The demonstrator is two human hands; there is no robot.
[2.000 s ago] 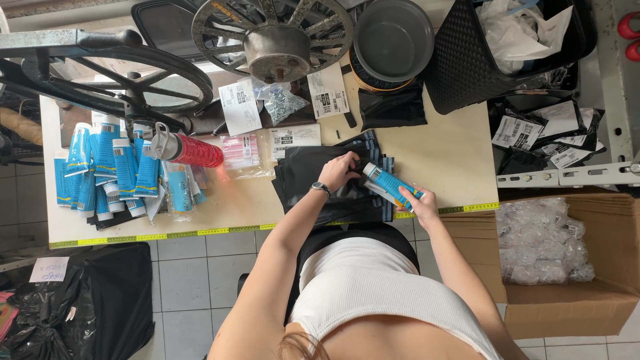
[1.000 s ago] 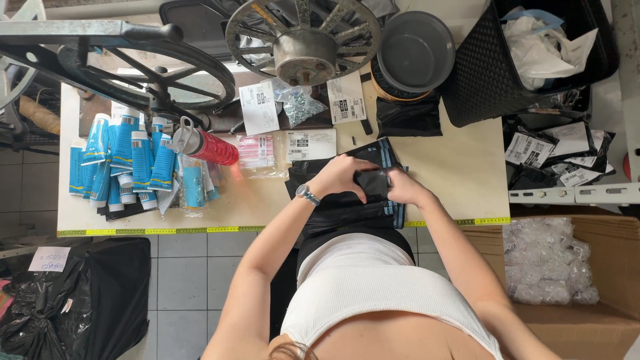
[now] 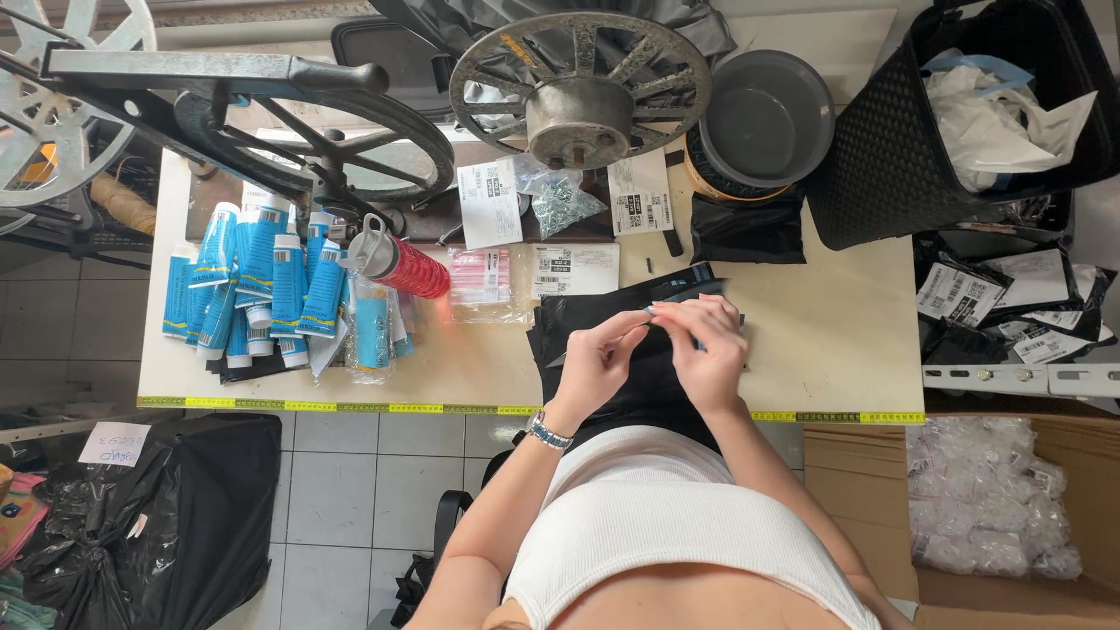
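Observation:
Over a stack of black plastic mailing bags at the table's front edge, both hands meet. My left hand pinches the edge of a bag or its strip between thumb and forefinger. Close against it, my right hand has its fingers bent on the same edge; what lies under them is partly hidden. The blue tube seen earlier is not visible at the hands. A pile of blue-and-white tubes lies on the left of the table, beside a red bottle with a grey cap.
Spoked metal wheels stand over the table's back. A grey bowl and a black woven basket are at back right. Labelled paper slips lie behind the bags. A yellow measuring tape runs along the front edge.
Two seconds ago my right hand held a blue tube beside the bags; now it is at the bag edge with no tube visible. My hands have come together at the fingertips.

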